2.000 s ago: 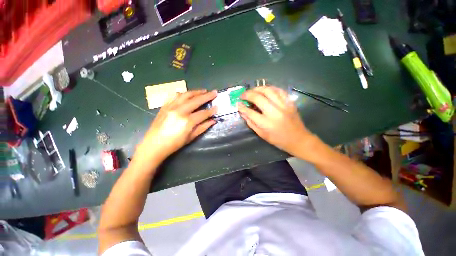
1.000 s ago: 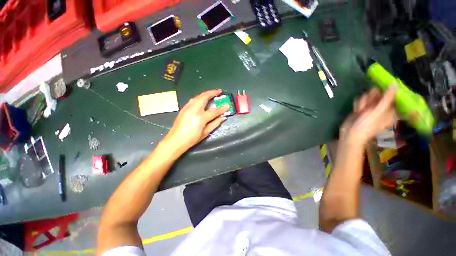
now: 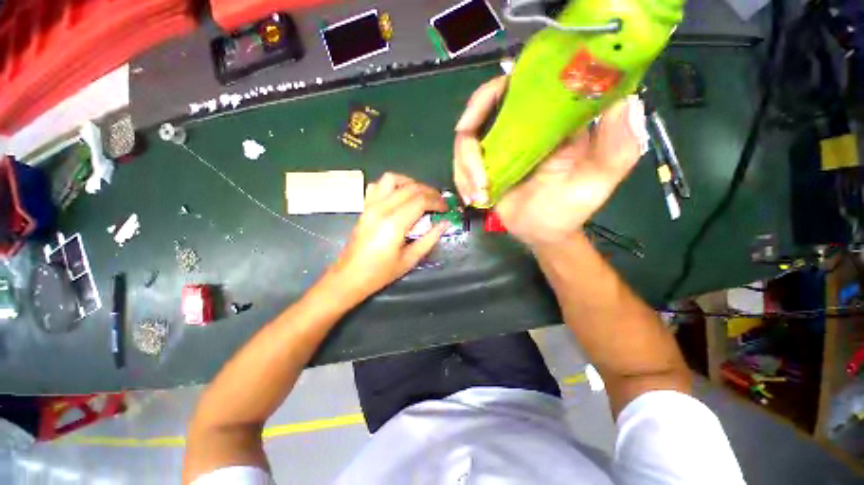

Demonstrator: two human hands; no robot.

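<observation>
My left hand (image 3: 384, 232) holds a small phone part with a green circuit board (image 3: 449, 220) down on the mat, its fingers over the left side. My right hand (image 3: 559, 180) is closed around a large lime-green electric screwdriver (image 3: 568, 76) with a red label and a wire loop. The screwdriver slants down to the left, its lower end over the right side of the board. The tip is hard to make out. A red block (image 3: 494, 222) shows just right of the board, partly hidden by my right hand.
Yellow pad (image 3: 325, 192) lies left of the work, with a dark piece with gold emblem (image 3: 361, 127) behind it. Tweezers (image 3: 616, 241) and slim tools (image 3: 668, 161) lie right. Loose displays (image 3: 356, 39) stand at the back. A small red box (image 3: 198, 304) sits left. A black cable (image 3: 725, 204) crosses the right side.
My right hand has gone from the right side, where it was at the screwdriver, to the board, bringing the screwdriver along. My left hand has stayed on the phone part.
</observation>
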